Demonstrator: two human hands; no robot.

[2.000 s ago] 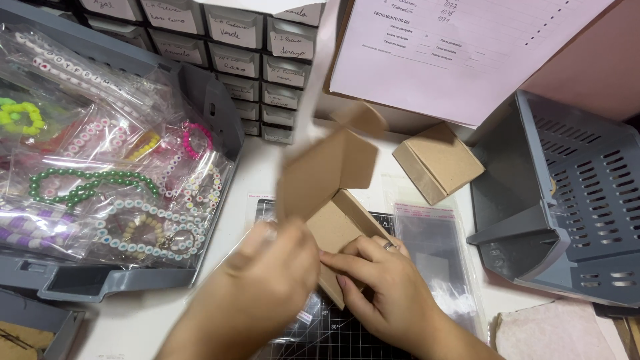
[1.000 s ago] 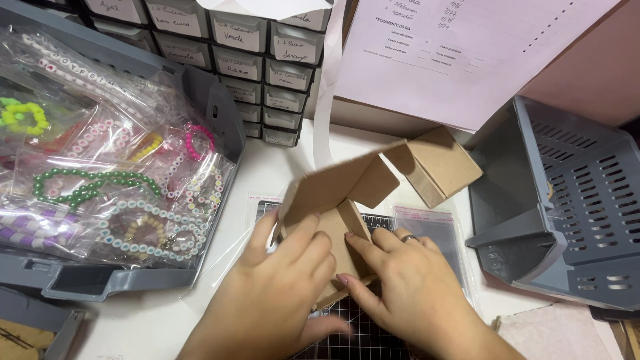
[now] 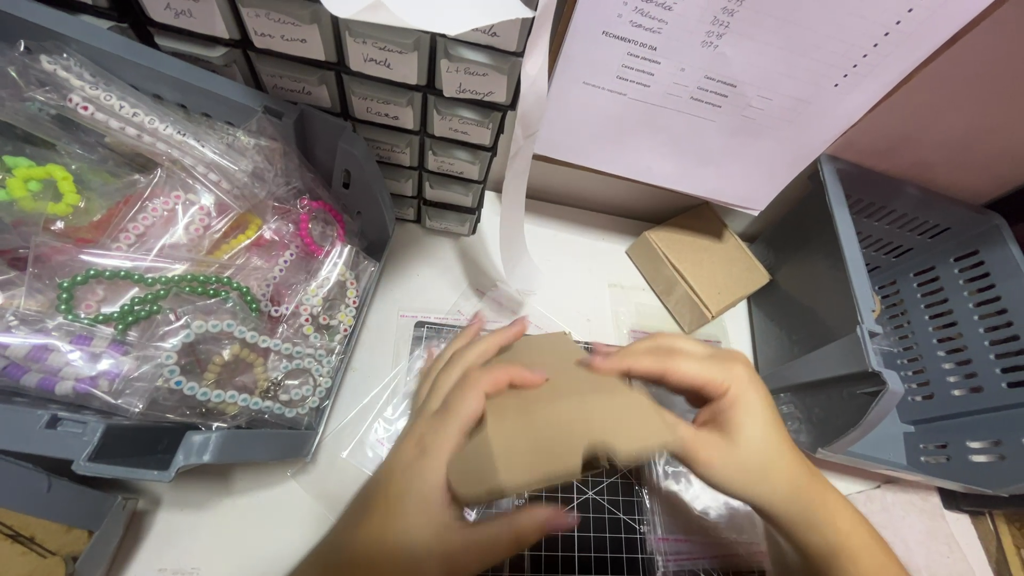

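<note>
A small brown cardboard box (image 3: 552,416), blurred by motion, is held between my two hands above a black cutting mat (image 3: 576,520) with white grid lines. My left hand (image 3: 456,432) grips its left side, fingers over the top. On the right side, my right hand (image 3: 704,400) has its fingertips at the top edge and its thumb near the lower corner. The lid now lies over the box, its inside hidden. A second, closed cardboard box (image 3: 700,264) rests on the white table behind my right hand. Clear plastic bags (image 3: 696,512) lie beside the mat.
At left, a grey plastic bin (image 3: 344,168) holds bagged bead bracelets (image 3: 160,296). Behind stand small labelled drawers (image 3: 384,112) with a white ribbon (image 3: 524,160) hanging beside them. A written sheet (image 3: 720,88) hangs at the back. A slotted grey bin (image 3: 936,320) stands at right.
The box stood open with its lid raised in both earlier frames; its lid is now folded down. My hands have moved from inside and beside it to its outer sides.
</note>
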